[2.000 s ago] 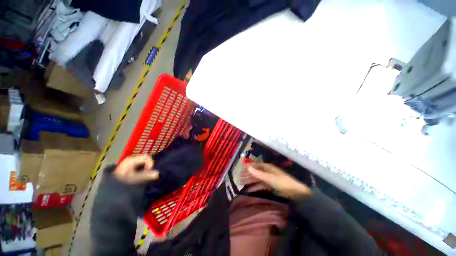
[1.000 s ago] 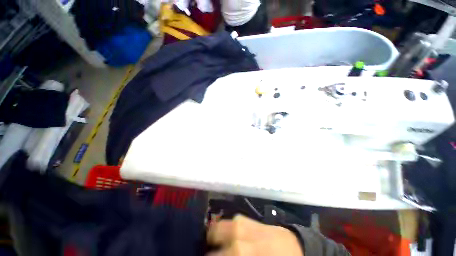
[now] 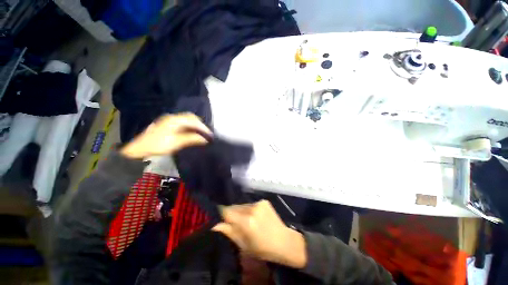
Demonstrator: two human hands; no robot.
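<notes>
A dark navy cloth piece [image 3: 207, 170] is held between my two hands over the front edge of the white table, left of the needle area. My left hand [image 3: 170, 135] grips its upper left part. My right hand [image 3: 253, 228] holds its lower end just in front of the table edge. The cloth is blurred, and my fingertips are partly hidden by it. The white sewing machine [image 3: 379, 94] stands to the right, and its presser foot area [image 3: 315, 111] has no cloth under it.
A navy garment pile [image 3: 167, 67] hangs over the table's left side. The red basket [image 3: 133, 214] is at lower left. A pale trough [image 3: 379, 15] is behind the table [image 3: 334, 197]. An orange bag [image 3: 415, 253] lies under the table at right. White trousers [image 3: 42, 133] are at far left.
My hands have come up from the basket area with navy cloth to the table's front edge. My left hand, hidden a second ago, now shows. The view has turned towards the machine.
</notes>
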